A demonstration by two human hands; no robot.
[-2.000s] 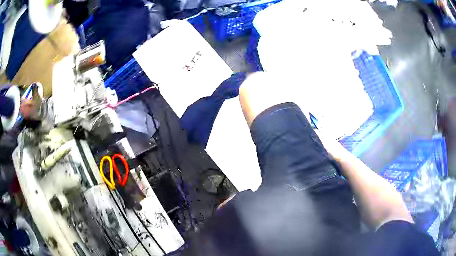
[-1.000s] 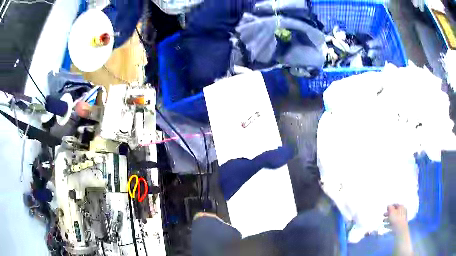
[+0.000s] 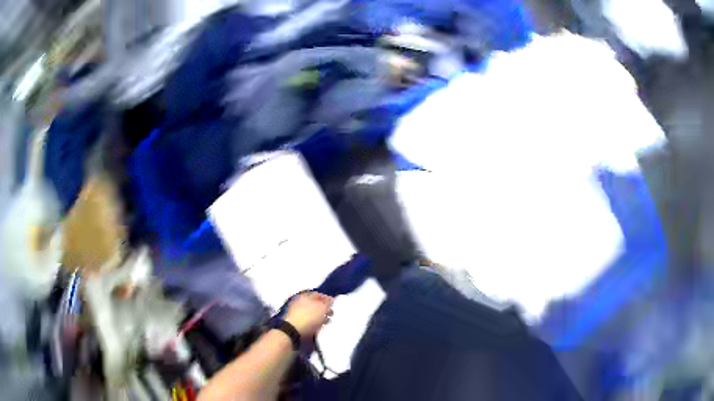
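Observation:
The view is strongly blurred. My left hand (image 3: 309,312), with a black band at the wrist, reaches in from the lower left. Its fingers are curled on the navy fabric (image 3: 344,274), which lies across the white board (image 3: 286,223). A thin dark strip or edge shows just below the hand over the board. The finger details are smeared. My right hand is not in view.
A large white pile (image 3: 517,180) covers a blue crate (image 3: 618,305) at the right. Grey and navy cloth (image 3: 274,94) is heaped behind the board. Blurred machine parts (image 3: 117,313) and a pink thread (image 3: 192,319) are at the left.
The view has swung, moving the machine left and down. My left hand has come in onto the navy fabric. My right hand, earlier at the white pile, has left the view.

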